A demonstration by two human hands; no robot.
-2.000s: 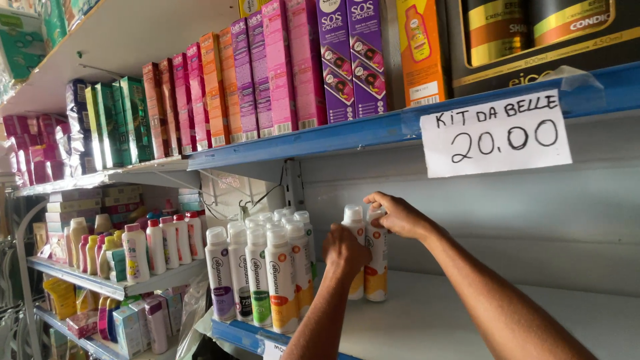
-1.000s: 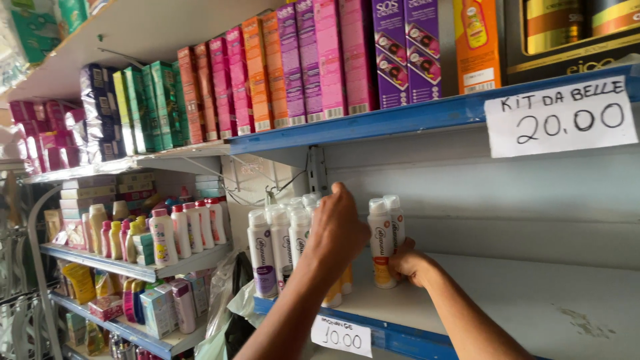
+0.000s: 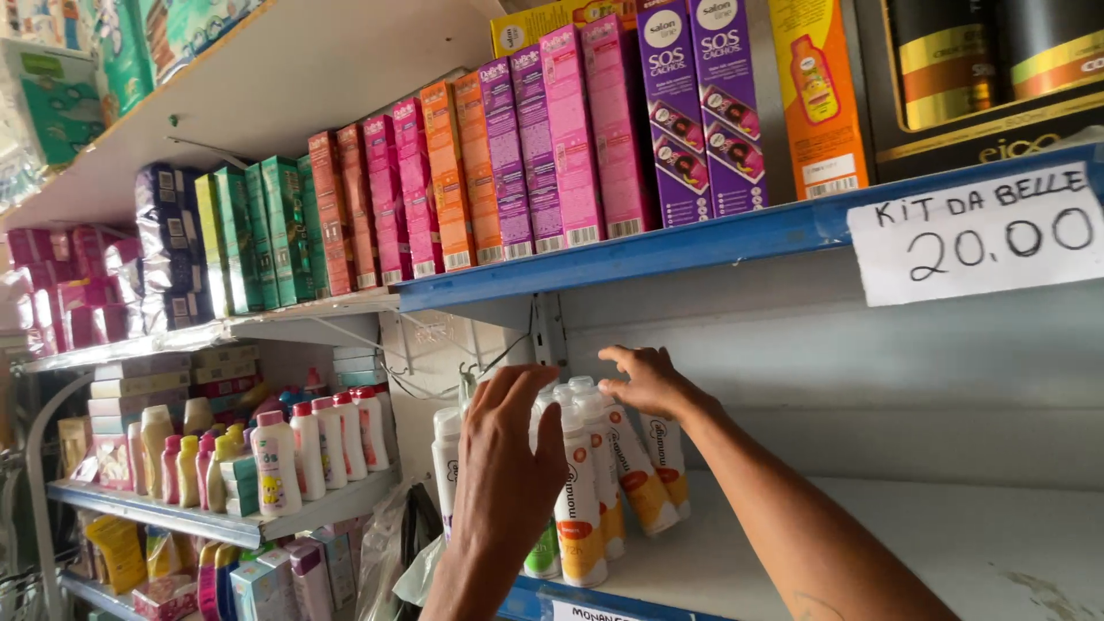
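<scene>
Several white aerosol deodorant cans with orange, green or purple bands stand grouped on the lower shelf. My left hand (image 3: 511, 457) is raised in front of the group, fingers apart, hiding some of the cans; it grips nothing that I can see. An upright can with an orange band (image 3: 580, 509) is just right of it. My right hand (image 3: 647, 379) is above the right side of the group, with thumb and fingers spread. Below it, one can with an orange band (image 3: 638, 479) leans to the left at its top, beside another slightly tilted can (image 3: 668, 457).
A blue shelf edge (image 3: 655, 250) with a handwritten price sign (image 3: 979, 235) crosses above my hands, holding colourful hair-product boxes (image 3: 444, 177). On the left, a lower side shelf (image 3: 259, 524) carries bottles (image 3: 276, 461). A plastic bag (image 3: 379, 539) hangs near the corner.
My right hand has let go of the cans it was touching on the right and is raised above the group. Those cans now stand closer to the others, tilted.
</scene>
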